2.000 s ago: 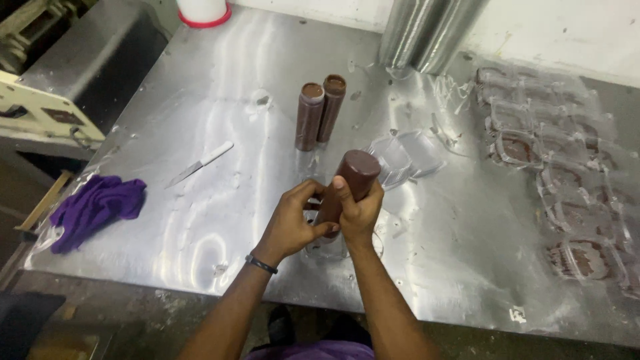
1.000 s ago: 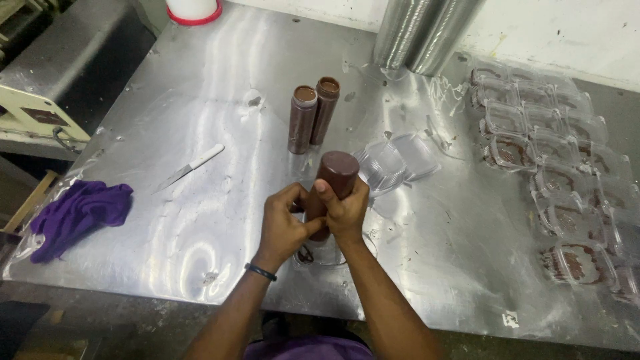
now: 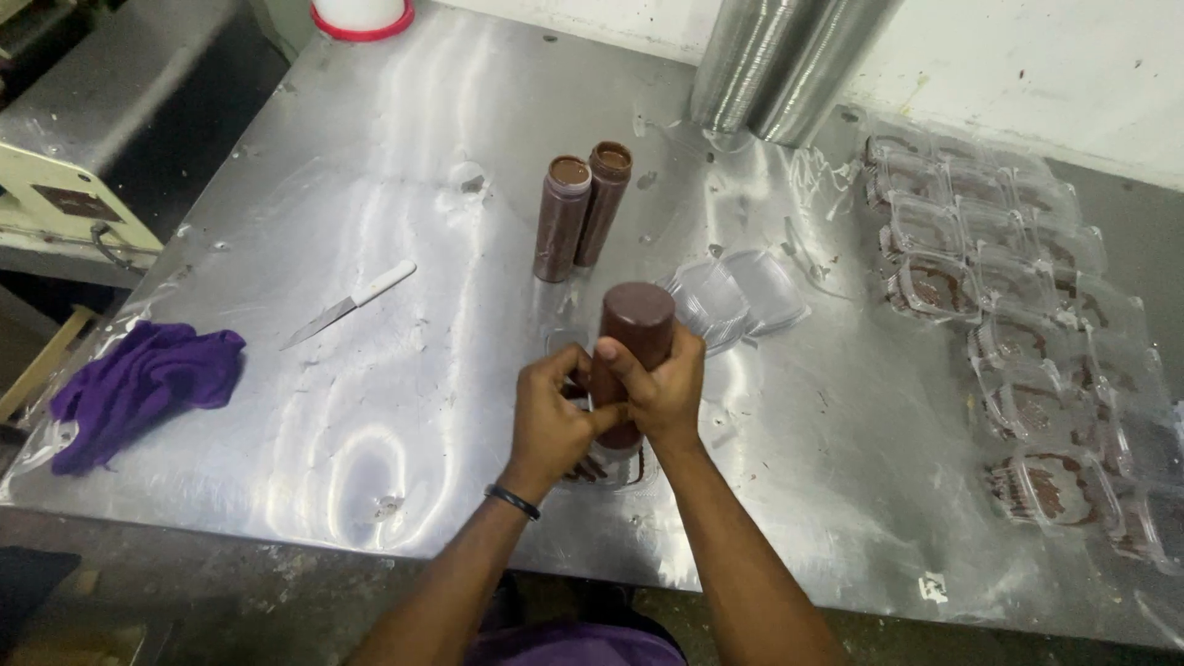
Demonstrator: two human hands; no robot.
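Observation:
Both my hands hold a brown cylindrical bottle [image 3: 636, 324], tilted with its flat base up, over a clear plastic container [image 3: 606, 470] with brown streaks inside. My right hand [image 3: 671, 384] wraps the bottle's side, thumb across its front. My left hand [image 3: 560, 412] grips lower down, near the bottle's lower end, which the fingers partly hide. Beyond stand two open brown-filled cylinders [image 3: 561, 222], [image 3: 606, 199] side by side. Just right of the held bottle lie clear plastic lids or containers [image 3: 726, 296].
A white-handled knife [image 3: 356, 301] and a purple cloth [image 3: 148, 388] lie at the left of the metal table [image 3: 370, 185]. Rows of clear containers with brown contents [image 3: 1008, 277] fill the right. Tall stacks of clear plastic [image 3: 786, 65] and a red-rimmed white container [image 3: 363, 17] stand at the back.
Both hands keep hold of the brown bottle, which has shifted slightly relative to the table, toward its near edge. The standing cylinders, knife and cloth have not plainly moved.

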